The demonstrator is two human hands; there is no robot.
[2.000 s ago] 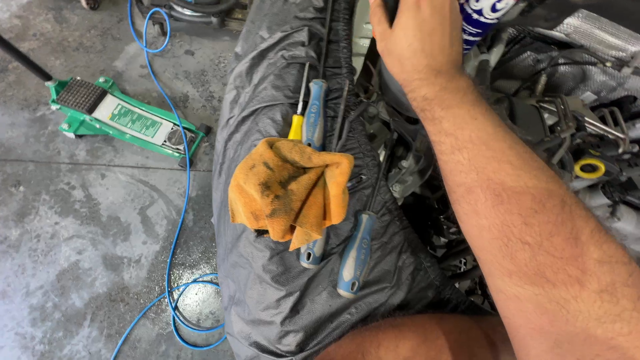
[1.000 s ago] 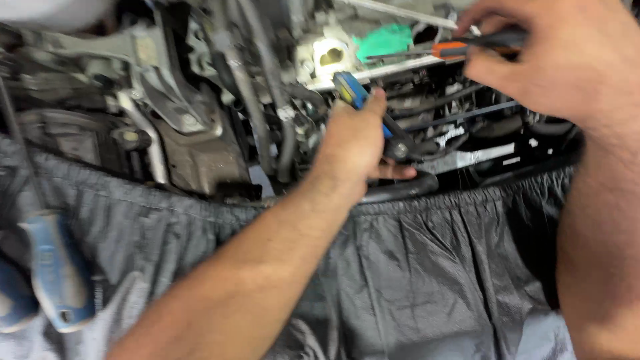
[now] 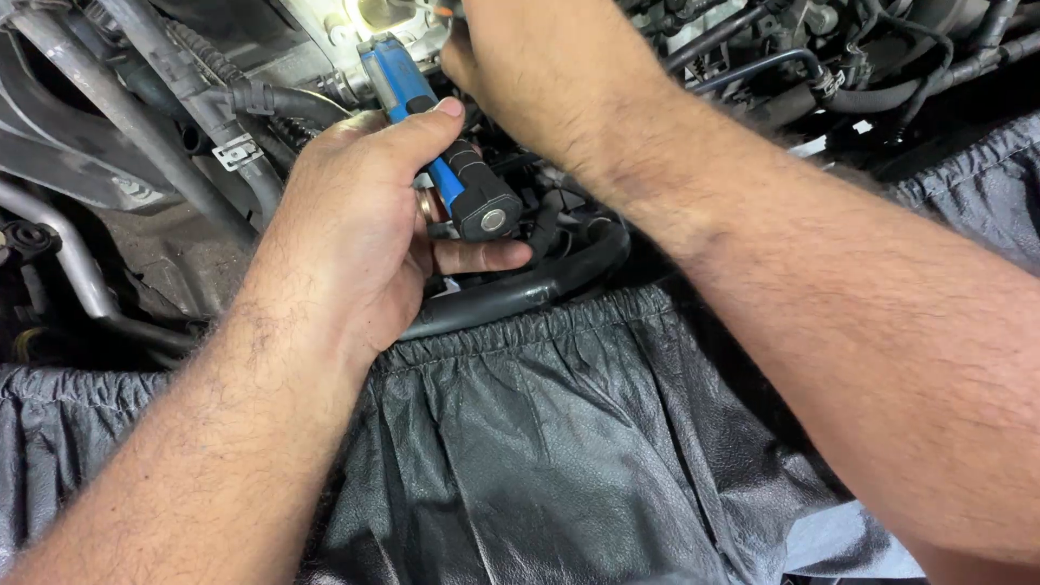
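My left hand (image 3: 366, 203) is closed around a blue and black handheld work light (image 3: 439, 158), whose lit end points at a pale metal engine part (image 3: 345, 45) near the top edge. Just right of the lamp is my right hand (image 3: 544, 73), its fingers mostly cut off by the top edge or hidden behind the hand. A bit of orange and a thin metal shaft show at its fingertips, probably the screwdriver-like tool seen a second ago. The lamp's beam falls on an opening in the metal part.
A black fender cover (image 3: 528, 439) with an elasticated edge hangs along the near side. A thick black hose (image 3: 520, 296) runs just beyond it. Metal pipes (image 3: 130, 122) and a clamped hose (image 3: 244, 150) lie at left; cables and hoses (image 3: 877, 89) fill the right.
The view has swung from the fender cover with its screwdrivers and orange cloth to the engine bay. My right hand, with an orange and black tool a second ago, has moved in close beside the lamp.
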